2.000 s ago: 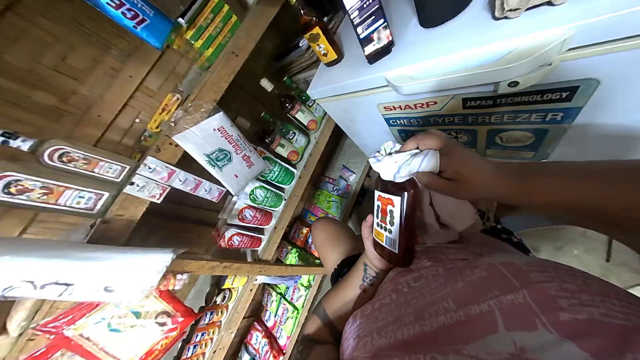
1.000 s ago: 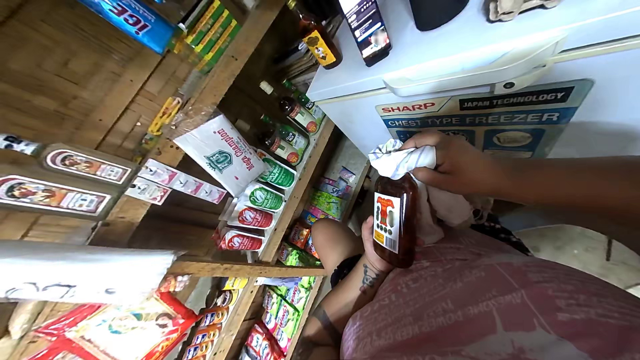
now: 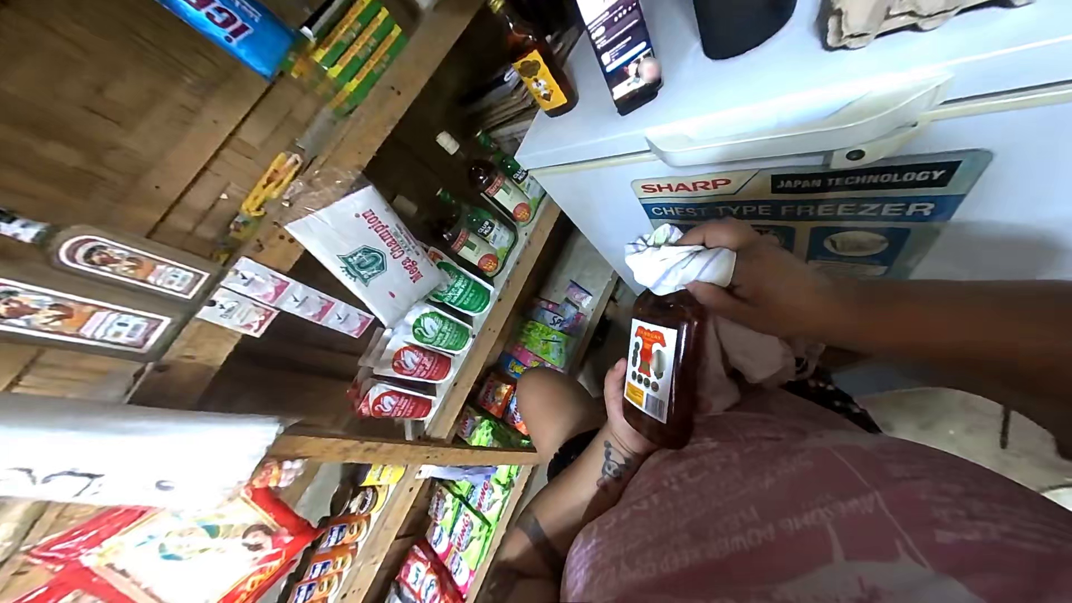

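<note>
A dark amber glass bottle with a white, red and yellow label stands nearly upright in front of my torso. My left hand, with a tattooed forearm, holds its lower part, the fingers mostly behind the glass. Up at the neck, my right hand grips a bunched white cloth that covers the top of the bottle, so the cap is hidden. A paler cloth hangs behind the bottle, below my right hand; whether it is part of the same cloth I cannot tell.
A white Sharp chest freezer stands beyond my hands, bearing a smartphone, another bottle and a dark container. At left, wooden shelves hold bottles, cans, sachets and a white box. My bare knee is near the shelf.
</note>
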